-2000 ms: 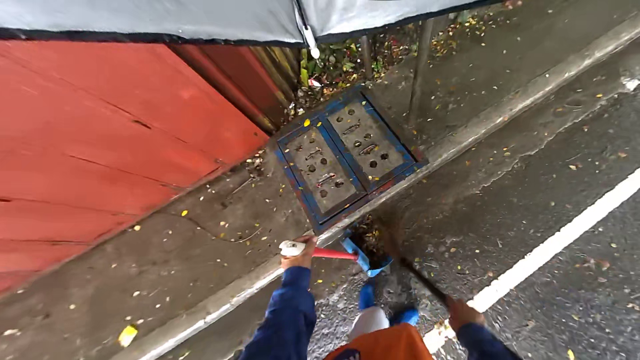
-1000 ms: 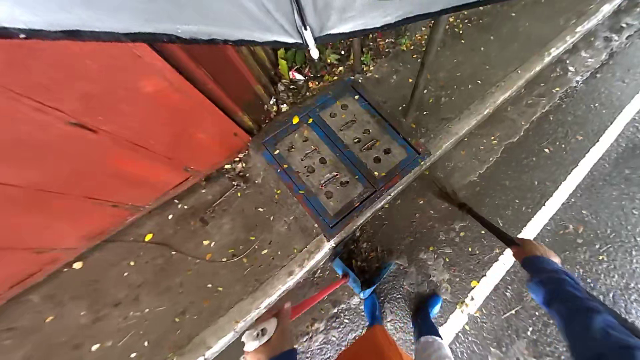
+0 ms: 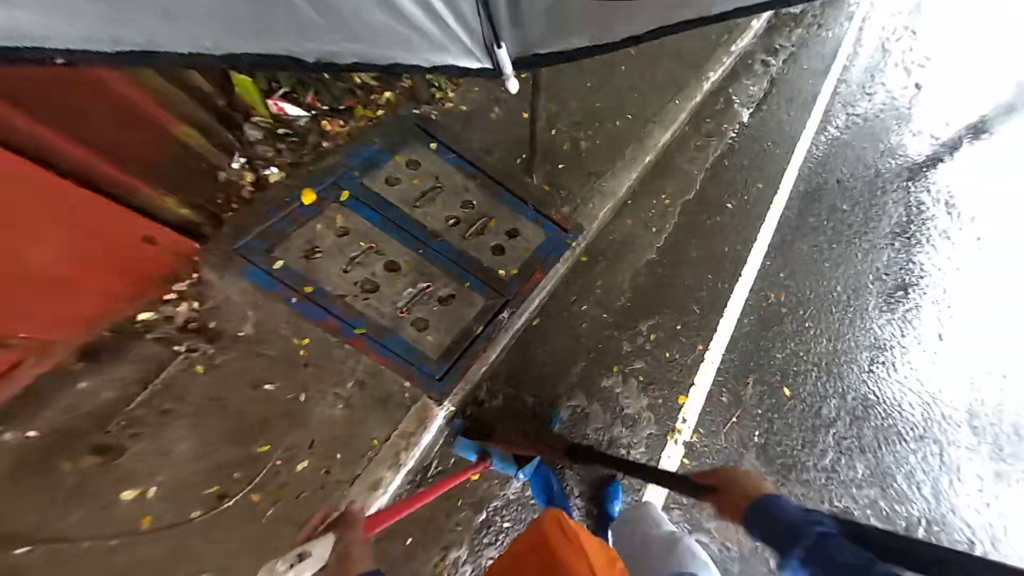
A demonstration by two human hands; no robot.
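My left hand (image 3: 346, 540) grips the red handle (image 3: 428, 498) of a blue dustpan (image 3: 488, 454), near the handle's pale end. The dustpan rests on the wet road beside the curb, just in front of my blue boots (image 3: 549, 488). My right hand (image 3: 732, 490) is closed around the dark stick of a broom (image 3: 632, 468). The broom's brown bristles (image 3: 512, 432) lie over the dustpan and hide most of its inside, so its contents cannot be told.
Two concrete drain covers in a blue frame (image 3: 360, 204) lie in the pavement against the curb (image 3: 552, 292). A red metal wall (image 3: 80, 256) stands at left, with leaf litter (image 3: 320, 104) behind the covers. A grey umbrella (image 3: 240, 32) hangs overhead. A white line (image 3: 740, 296) runs along the road.
The broom has moved left from the road beside the curb to over the dustpan. My right hand still holds its stick, and my left hand keeps the dustpan's handle. The view has shifted.
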